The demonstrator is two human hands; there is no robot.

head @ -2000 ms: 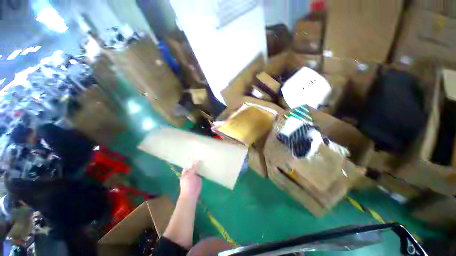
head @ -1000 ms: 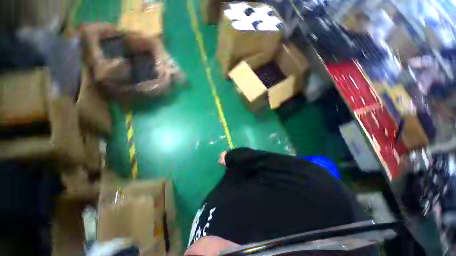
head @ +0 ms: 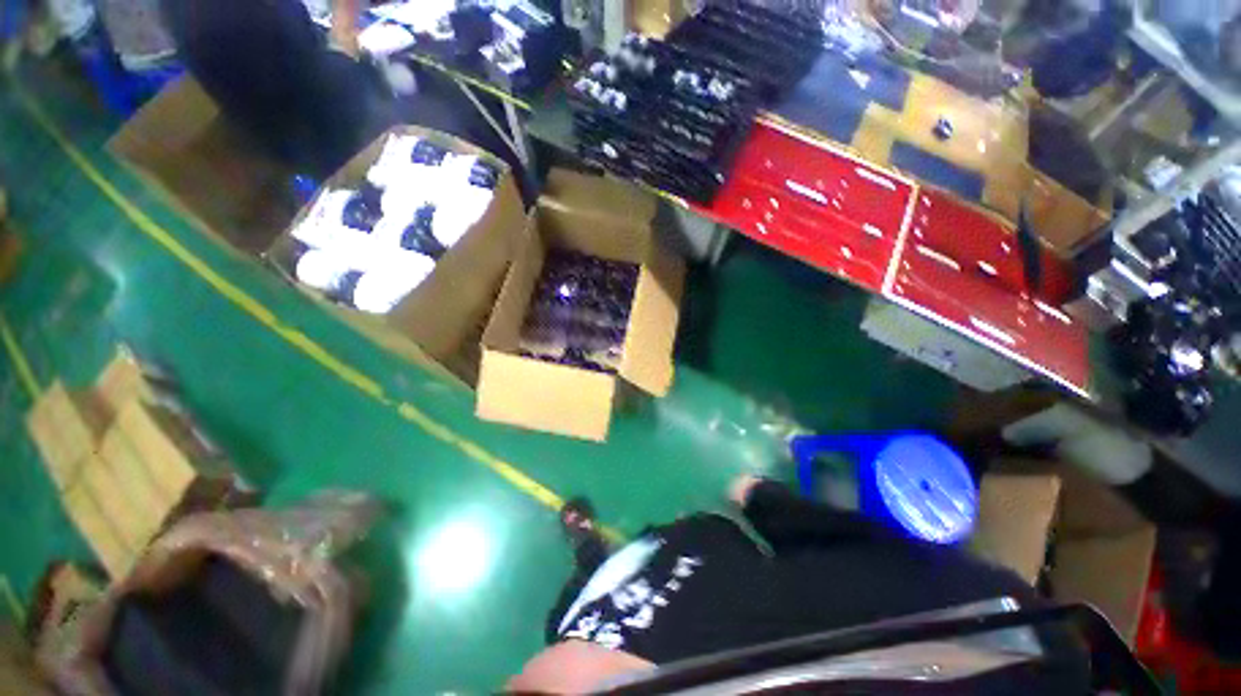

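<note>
A small patch of skin at the end of a black sleeve, apparently my right hand (head: 745,490), shows low in the middle. It is tiny and blurred, and its fingers cannot be made out. My left hand is not in view. The open parts carton (head: 547,394) stands on the floor ahead, flaps spread, with shiny dark pieces inside. Left of it stands the larger packing carton (head: 470,279), with white pieces and black round units at its top. No thing can be seen held.
A blue plastic stool (head: 925,487) is beside my sleeve. The red work mat (head: 830,204) lies on the bench at upper right, black stacked parts (head: 653,116) at its left. Another open carton (head: 1109,551) is at right. Cartons stand lower left. A dark-clothed person (head: 272,68) is at upper left.
The view has swung from the cartons and pale cardboard sheet to the bench side. The hand that touched the sheet is no longer seen on it. The parts carton and stool now show clearly.
</note>
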